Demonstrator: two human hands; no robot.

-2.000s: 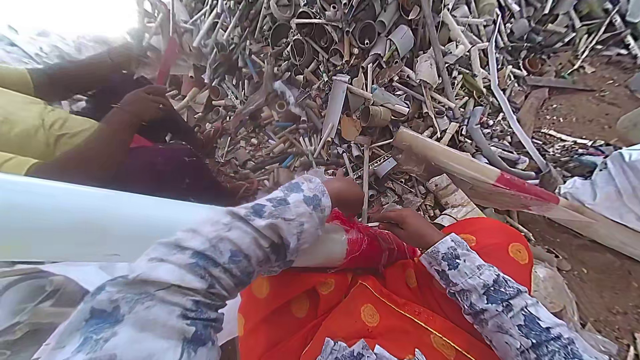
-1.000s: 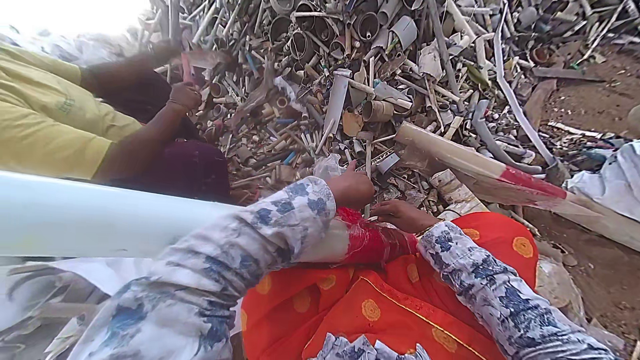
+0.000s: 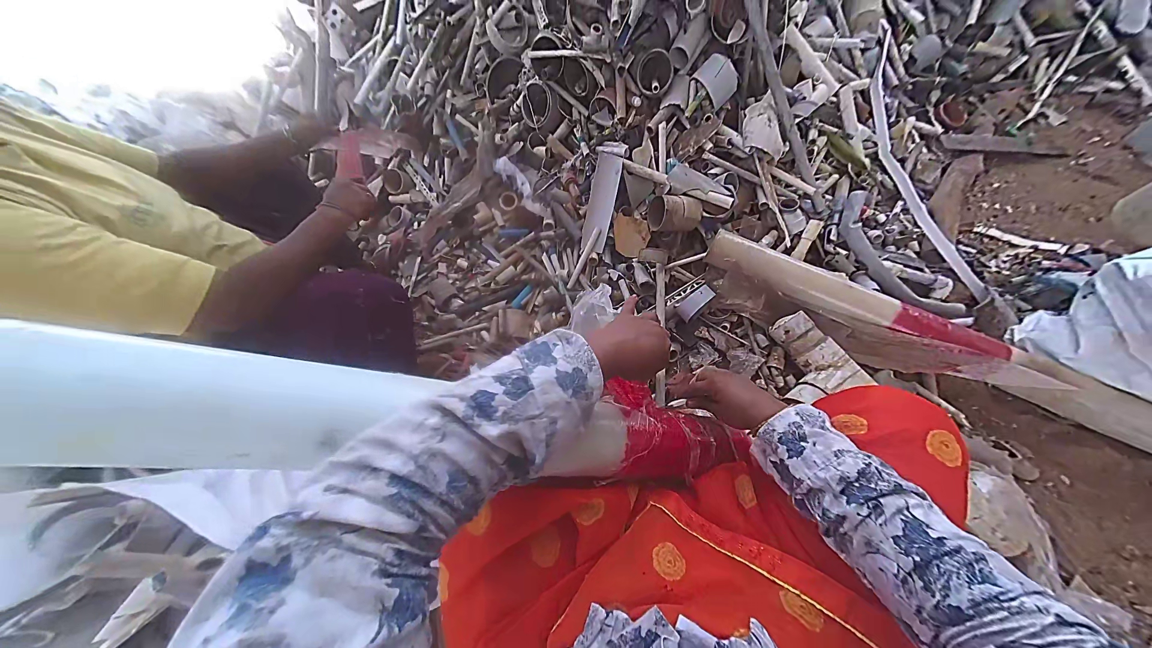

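A large white pipe (image 3: 225, 396) runs from the left edge across the lap, under my left forearm, and has a red wrapping (image 3: 675, 441) around its end. My left hand (image 3: 630, 346) is just above the wrapping, its fingers curled; crumpled clear plastic film (image 3: 592, 309) shows beside it. Whether the hand grips the film is not clear. My right hand (image 3: 727, 398) is at the upper side of the wrapping, its fingertips pointing left; what they pinch, if anything, is hidden. A thin pale stick (image 3: 661, 297) stands out between the two hands.
A heap of scrap pipes and fittings (image 3: 540, 108) fills the ground ahead. At the left a co-worker in a yellow top holds a red-handled tool (image 3: 349, 155). A long cream pipe with a red band (image 3: 954, 331) lies at the right, near a white sack (image 3: 1098, 315).
The co-worker's arms have moved, and more of the yellow top is in view than two seconds ago. Clear film shows beside my left hand. My right hand has stayed near the red wrapping.
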